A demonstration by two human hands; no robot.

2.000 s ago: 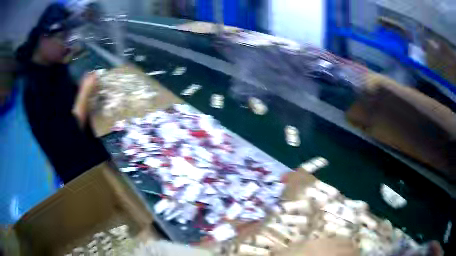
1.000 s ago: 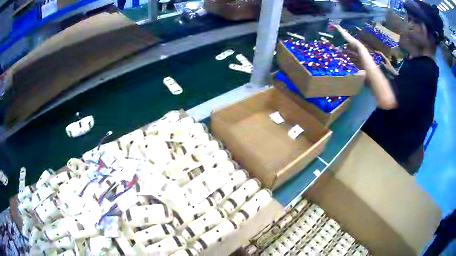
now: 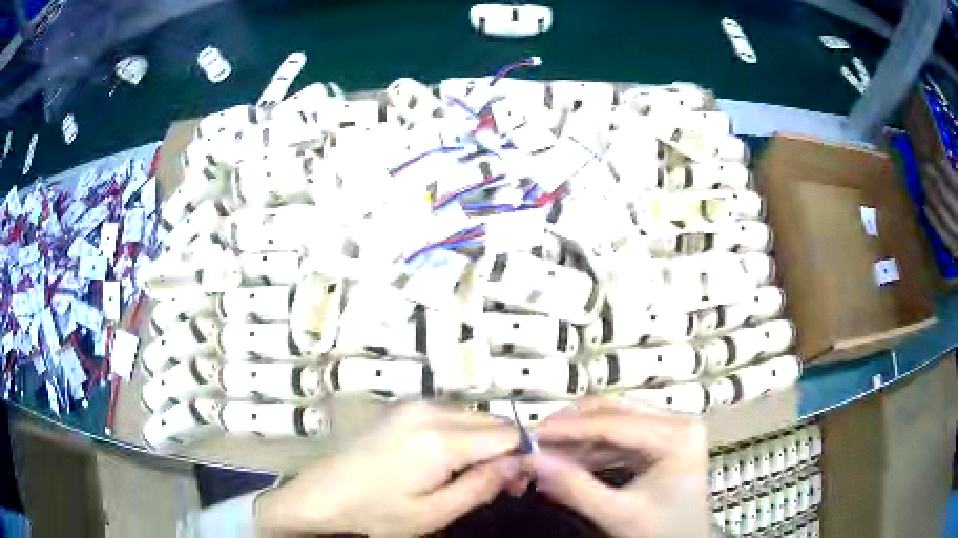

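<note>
My left hand (image 3: 389,468) and my right hand (image 3: 636,462) meet at the bottom centre, in front of the housings. Their fingertips pinch a small wired part (image 3: 527,446) between them. A thin dark lead shows on it; the fingers hide most of it. Cream plastic housings (image 3: 380,375) lie piled in rows on cardboard. Several white wired modules with red and blue leads (image 3: 473,194) lie on top of the pile. More white wired modules (image 3: 89,257) are heaped at the left.
The dark green belt (image 3: 383,40) runs behind, carrying single cream covers (image 3: 738,40). A shallow cardboard box (image 3: 830,247) at the right holds two small white pieces. A carton below right holds rows of housings (image 3: 765,483). A metal post (image 3: 906,63) stands at the upper right.
The view has swung from the right side to the front of the pile. Both my hands are now in view, pinching a small wired part. The other worker is out of view.
</note>
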